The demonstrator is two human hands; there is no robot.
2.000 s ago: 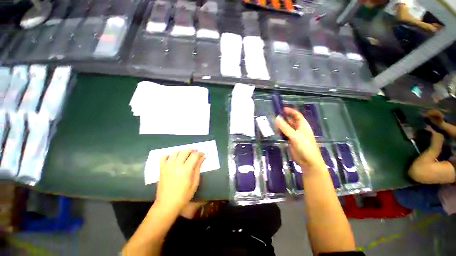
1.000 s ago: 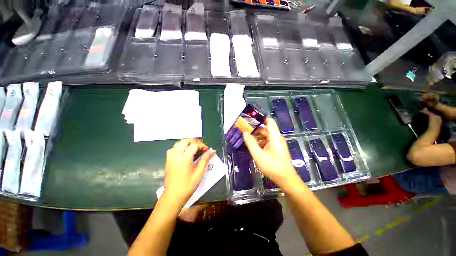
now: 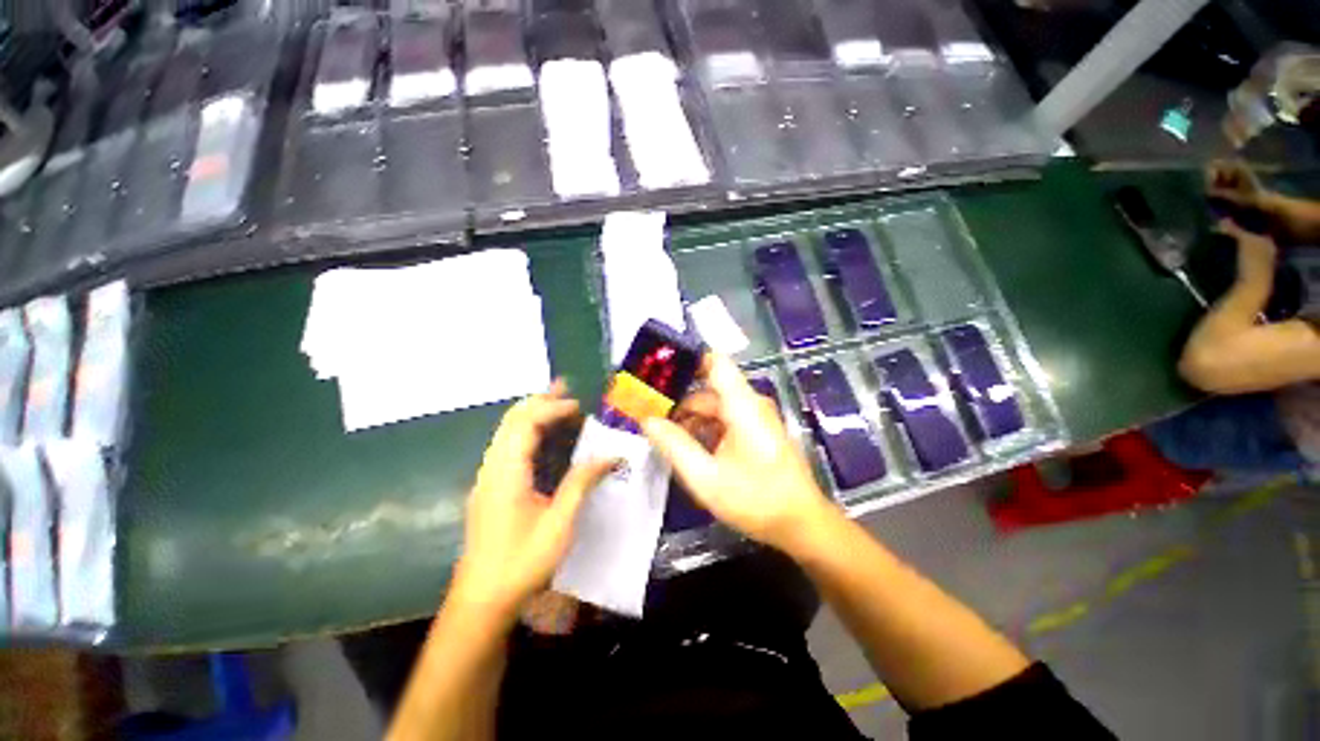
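Note:
A dark purple keypad phone (image 3: pixel 654 371), with an orange-yellow patch, is in my right hand (image 3: pixel 738 456). Its lower end is at the open end of a white sleeve (image 3: pixel 614 528). My left hand (image 3: pixel 524 500) holds the sleeve near that end with the thumb on it; the sleeve hangs down toward me. The clear working tray (image 3: pixel 941 268) lies behind and to the right, with several purple phones (image 3: pixel 847 424) in its pockets, partly hidden by my right hand. A white-wrapped item (image 3: pixel 639 275) and a small white slip (image 3: pixel 717 327) are at its left side.
A stack of white sleeves (image 3: pixel 434 333) lies on the green surface (image 3: pixel 333 507). Filled white sleeves (image 3: pixel 80 492) lie at the far left. Clear blister trays (image 3: pixel 420 174) line the far side. Another person's arm (image 3: pixel 1230 340) is at the right, above a red stool (image 3: pixel 1100 485).
My right hand has brought the phone from the tray over to the sleeve. My left hand has lifted the sleeve off the green surface, and the phone's end now meets its opening.

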